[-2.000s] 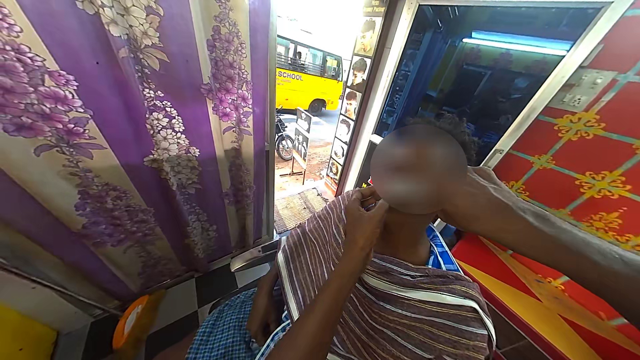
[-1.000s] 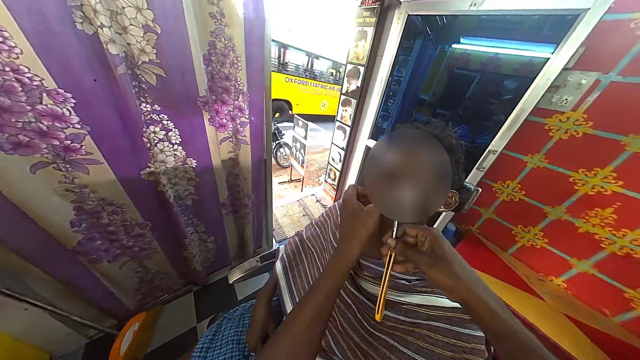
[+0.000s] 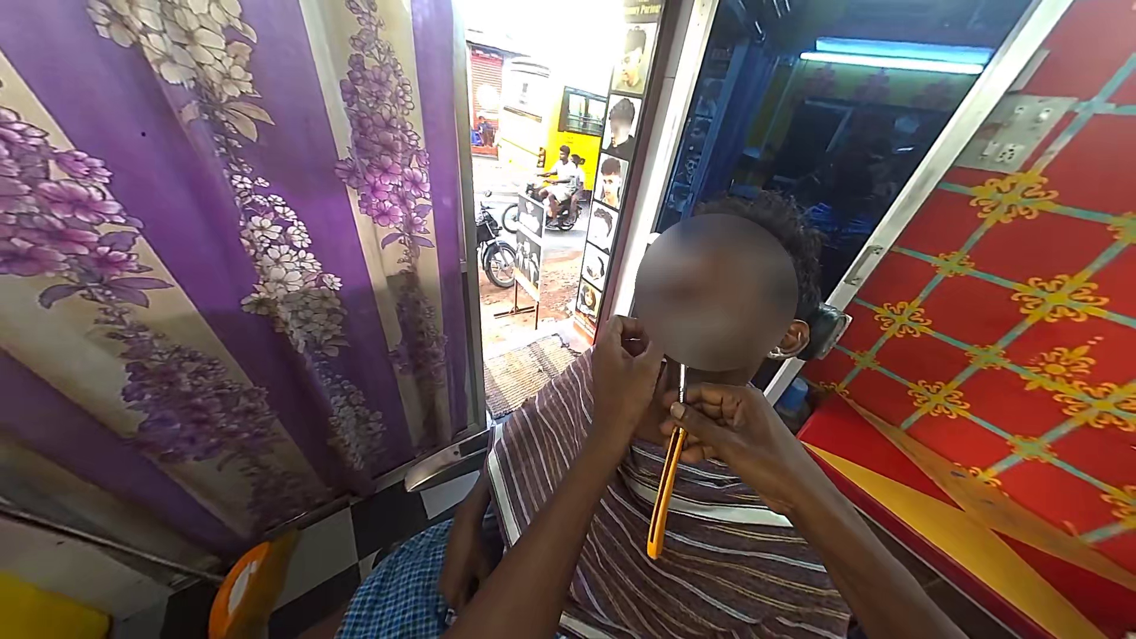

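A seated person leans back with a brown striped cloth (image 3: 737,541) over the chest and shoulders; the face is blurred. My right hand (image 3: 723,426) holds a straight razor with an orange handle (image 3: 666,497), which hangs down below the fingers while the metal end points up at the person's chin. At the jaw on the left side of the view is my left hand (image 3: 626,364), its thumb and fingertips pinched together against or close to the skin. Whether it pinches skin cannot be told.
A purple floral curtain (image 3: 293,222) hangs at left beside an open doorway with a mat (image 3: 532,373). A mirror (image 3: 852,133) stands behind the head, with a red patterned wall (image 3: 1047,302) and a red and yellow counter (image 3: 923,497) at right. An orange chair part (image 3: 244,581) is low left.
Two seconds ago my right arm reached across at the far side of the head; since one second ago that hand holds the razor below the chin. Outside, the bus has moved and a motorcycle has appeared.
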